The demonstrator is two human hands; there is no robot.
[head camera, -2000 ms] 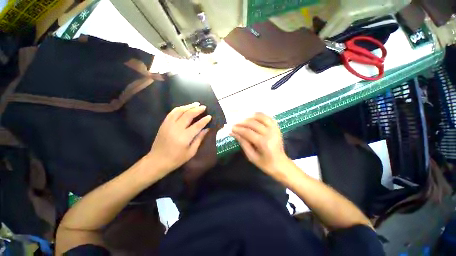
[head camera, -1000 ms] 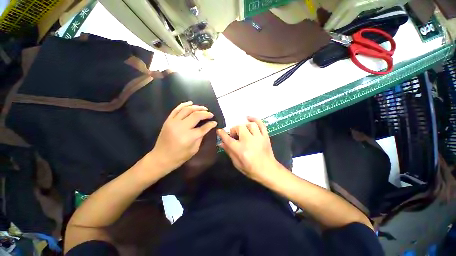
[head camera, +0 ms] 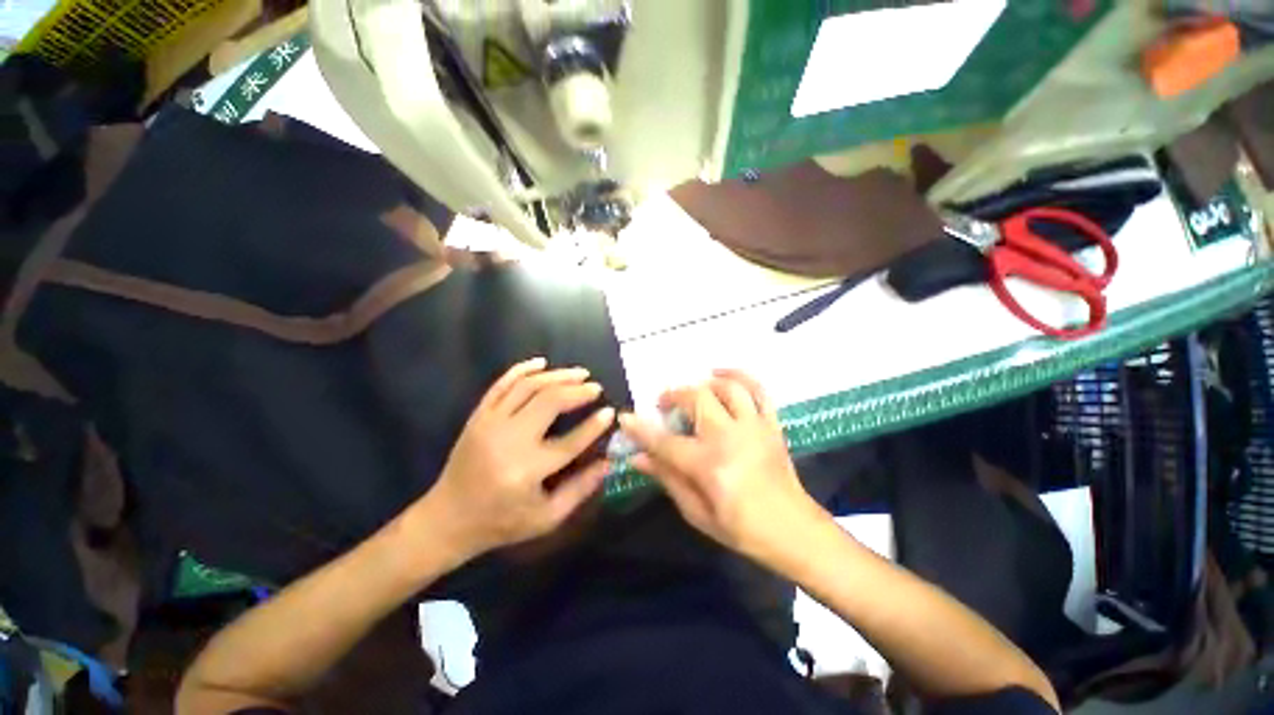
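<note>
The black garment body [head camera: 280, 405] with a brown seam strip [head camera: 328, 327] spreads over the left of the table and down over the lap. Its upper right edge lies under the glare at the presser foot [head camera: 594, 210]. My left hand [head camera: 524, 454] rests on the black cloth near its right edge, with thumb and forefinger pinching the edge. My right hand [head camera: 720, 454] is just right of that edge, fingers bent, thumb and fingertips close to the left fingertips. Whether it holds cloth is unclear.
The cream sewing machine head [head camera: 671, 84] stands above the work. Right of it lie a brown cut piece [head camera: 810, 221], red-handled scissors [head camera: 1055, 268], a black pouch [head camera: 939, 271] and a thin dark tool [head camera: 824, 303]. A black crate [head camera: 1132, 419] is lower right, a yellow basket [head camera: 119, 28] upper left.
The view has tilted, so more of the machine head shows and the table sits lower. My right hand has moved left to the cloth edge since the earliest frame. The cloth looks nearly unmoved.
</note>
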